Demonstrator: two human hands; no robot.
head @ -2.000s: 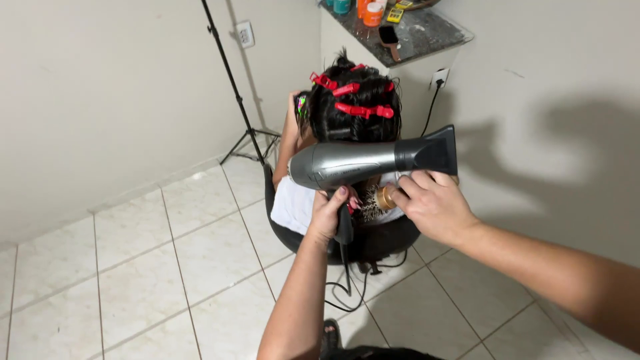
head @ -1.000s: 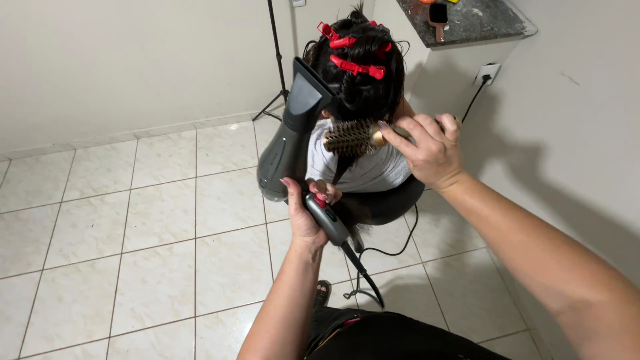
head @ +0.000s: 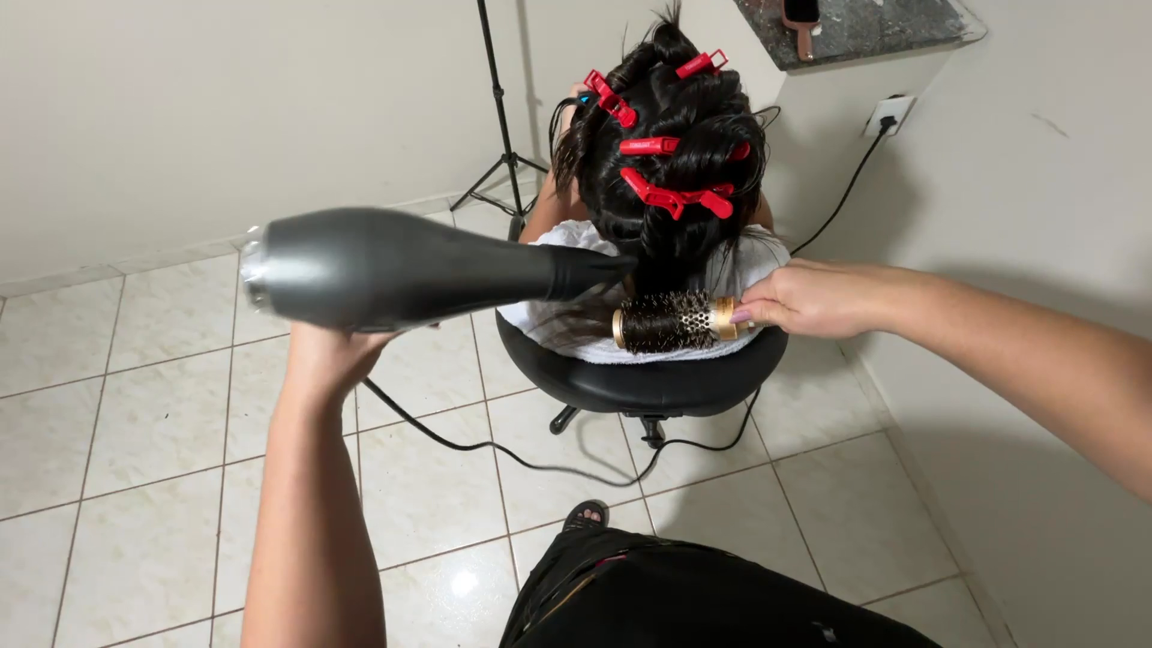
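My left hand (head: 346, 346) holds a grey hair dryer (head: 396, 270) from below; the dryer hides most of its fingers. The dryer's black nozzle (head: 585, 273) points right, close to the lower hair of a seated person. My right hand (head: 801, 297) grips a round hairbrush (head: 675, 322) by its handle end. Dark hair is around the bristles, below the nape. Several red sectioning clips (head: 661, 193) hold the person's dark hair (head: 675, 108) up in coiled sections. A white towel (head: 567, 315) lies over the shoulders.
The person sits in a black chair (head: 648, 387). A black cord (head: 531, 463) loops over the tiled floor, and another stretch reaches a wall outlet (head: 889, 117). A tripod stand (head: 499, 108) is behind, left of the person. A stone counter (head: 873, 31) bears a brown-handled item (head: 803, 27).
The dryer has turned from nozzle-up to nearly level, its nozzle now toward the hair. The brush has moved down from the upper back to the towel near the chair's back edge.
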